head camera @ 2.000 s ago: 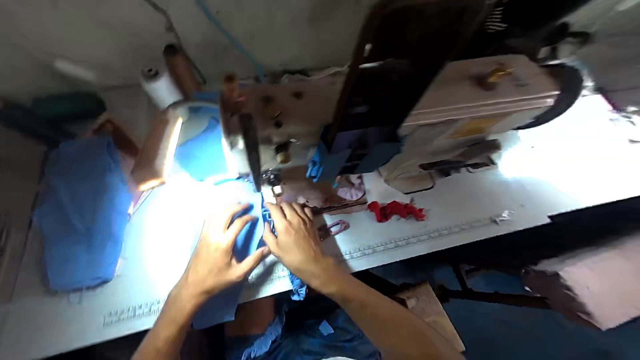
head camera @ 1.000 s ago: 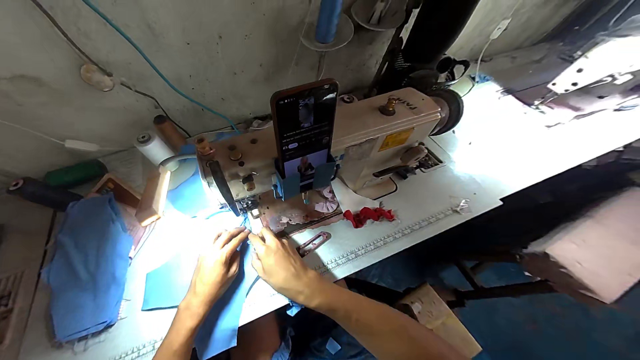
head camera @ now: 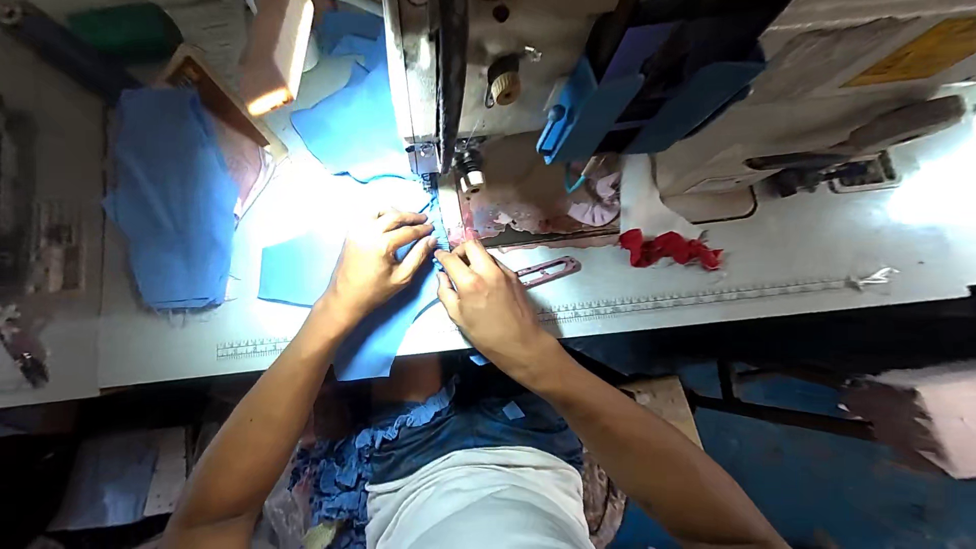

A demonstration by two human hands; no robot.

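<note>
Under the needle area of a sewing machine (head camera: 431,164) runs a piece of blue fabric (head camera: 374,343) with a gathered blue strip (head camera: 438,229) along its right edge. My left hand (head camera: 381,259) lies on the fabric just left of the strip, fingers bent over its edge. Close on the right, my right hand (head camera: 488,297) pinches the strip between thumb and fingers, below the presser foot. Both hands are in front of the machine head. Glare hides part of the fabric left of the needle.
A stack of blue fabric pieces (head camera: 175,206) lies at the left, beside a wooden box (head camera: 221,91). Right of my hands are a pink slotted tool (head camera: 549,271), a red scrunched cloth (head camera: 671,250) and a measuring tape (head camera: 686,299) along the table edge. A blue phone holder (head camera: 648,91) hangs on the machine.
The view has swung down and closer since a second ago. Both hands remain at the fabric by the needle; my left fingers are now more bent over the strip.
</note>
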